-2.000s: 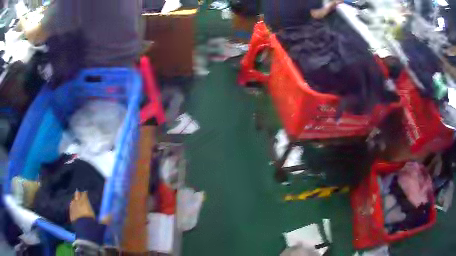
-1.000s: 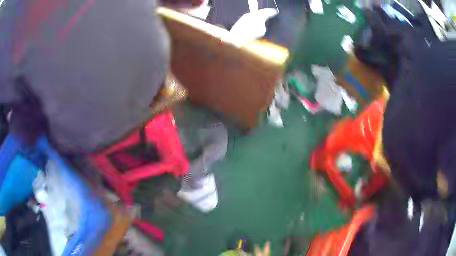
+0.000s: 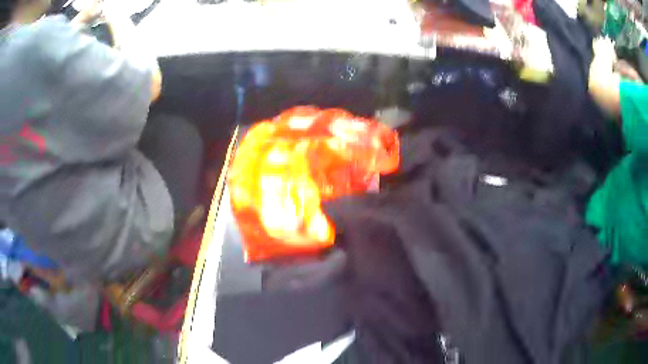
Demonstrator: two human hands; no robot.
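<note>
A crumpled bright orange-red plastic bag (image 3: 312,178) lies in front of me. A large heap of black cloth (image 3: 490,249) lies to its right and partly overlaps it. Flat dark pieces (image 3: 277,320) lie below the bag, with white pieces (image 3: 320,352) at the bottom edge. The picture is blurred. Neither of my hands can be seen.
A person in a grey top (image 3: 78,142) sits on the left, close by. Another person's green sleeve (image 3: 625,206) and arm show at the right edge. A white tabletop (image 3: 284,28) runs across the back. A pale edge (image 3: 202,284) runs along the left of the dark pieces.
The view has swung from the green floor aisle with blue and red baskets to the orange bag and black cloth heap. The small hand visible low in the oldest frame is gone.
</note>
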